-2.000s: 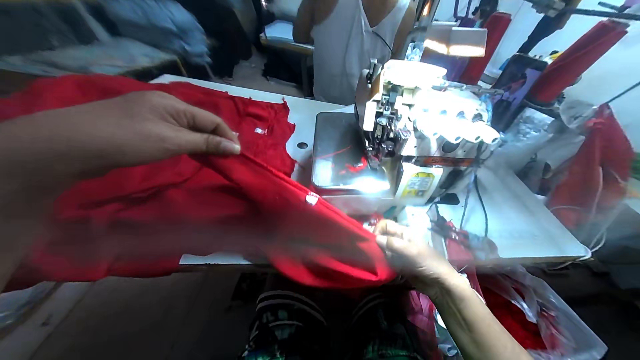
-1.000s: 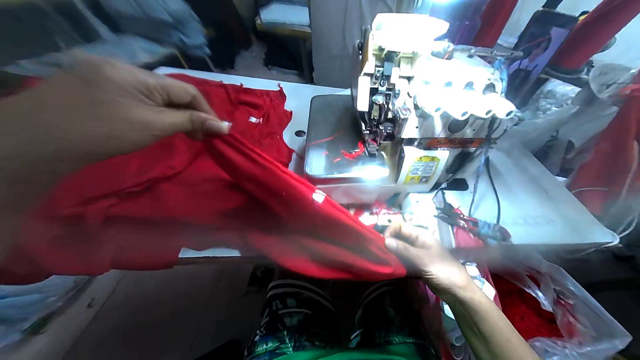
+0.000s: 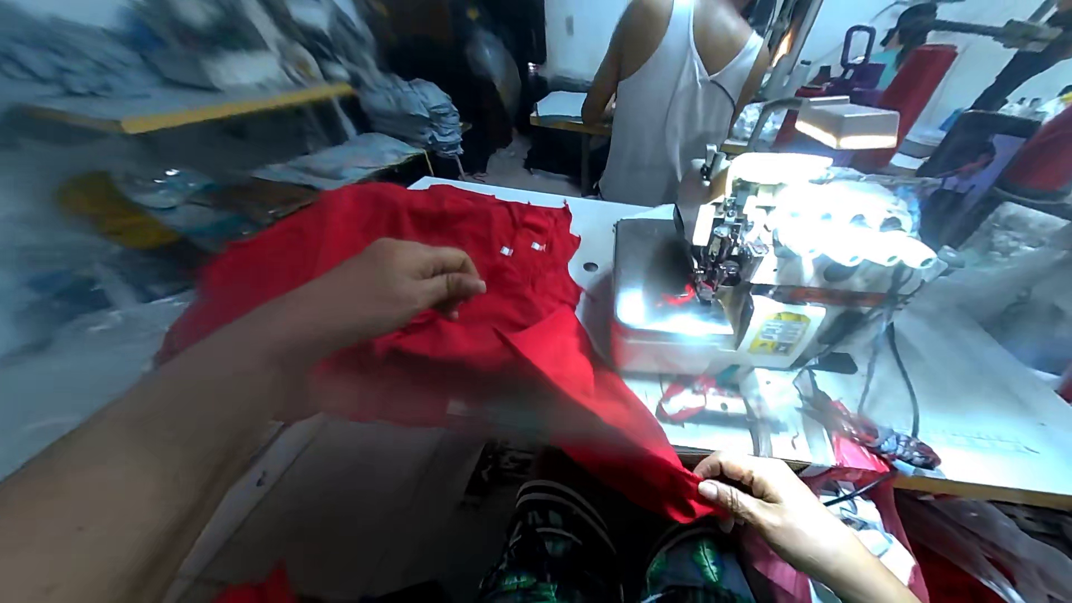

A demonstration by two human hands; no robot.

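Red fabric (image 3: pixel 536 343) with small white tags lies spread over the left part of the white sewing table and hangs over its front edge. My left hand (image 3: pixel 427 280) is above the fabric, fingers curled; whether it pinches any cloth cannot be made out. Down at the table's front edge, my right hand (image 3: pixel 749 494) grips a corner of the red fabric between thumb and fingers. The overlock sewing machine (image 3: pixel 779 251) stands lit behind and between the hands, with a bit of red thread or cloth at its needle area.
A person in a white tank top (image 3: pixel 682 100) is beyond the table. Plastic bags with red cloth (image 3: pixel 955 544) sit below its right front edge. Dark cords (image 3: pixel 900 368) hang beside the machine. Stacked cloth (image 3: pixel 410 113) and a yellow-edged table (image 3: pixel 234 109) are at the left.
The fabric edge that was stretched taut between both hands now sags and lies lower. My left hand is no longer at that edge. My right hand still holds its corner.
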